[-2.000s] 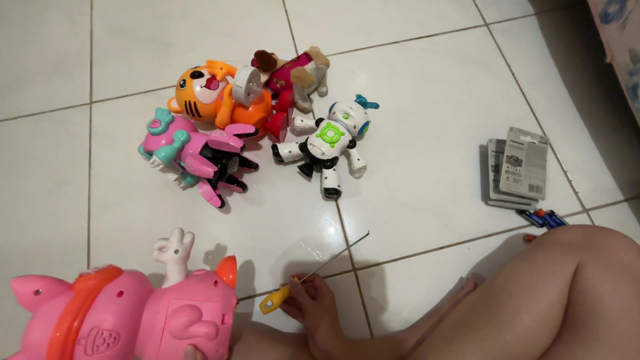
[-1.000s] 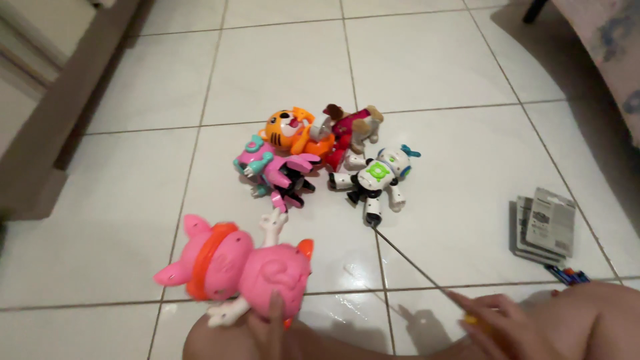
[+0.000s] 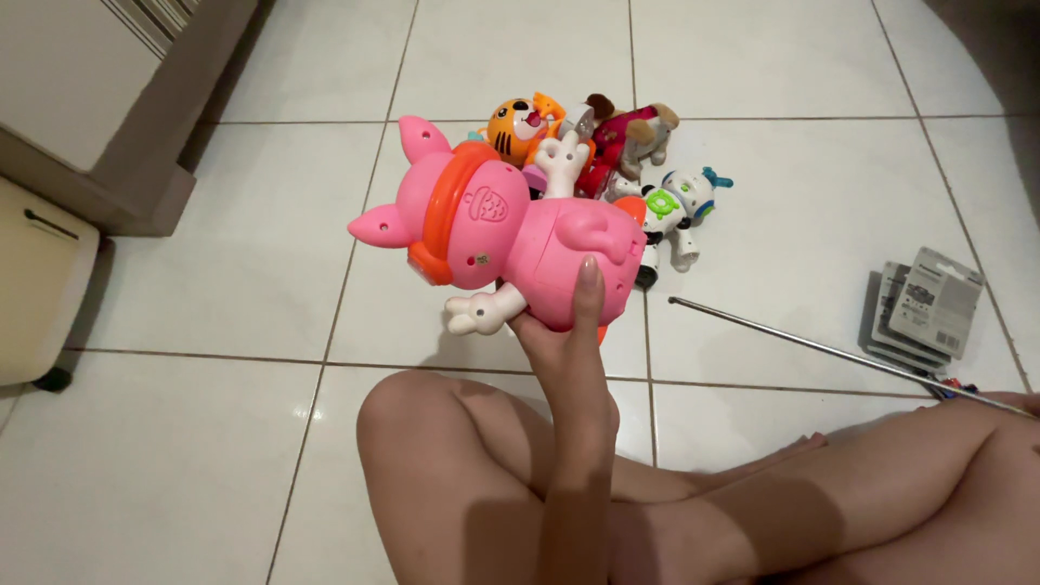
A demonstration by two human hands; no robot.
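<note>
My left hand grips a pink plastic pig toy by its lower body, back side up, thumb on the back. The toy has an orange band round its head and white hands. At the right edge, only part of my right hand shows, beside the near end of a long thin screwdriver shaft; the handle is out of view. Behind the pig lie an orange tiger toy, a plush dog in a dark red garment and a white robot toy with a green chest. A pink and teal toy is mostly hidden.
Several battery blister packs lie stacked on the tiled floor at the right, with loose batteries beside them. Crossed bare legs fill the foreground. A cream wheeled bin or drawer unit and a furniture base stand at the left.
The pink pig toy has been lifted off the lower left in my left hand. The screwdriver and my right hand have moved to the right. The view has shifted.
</note>
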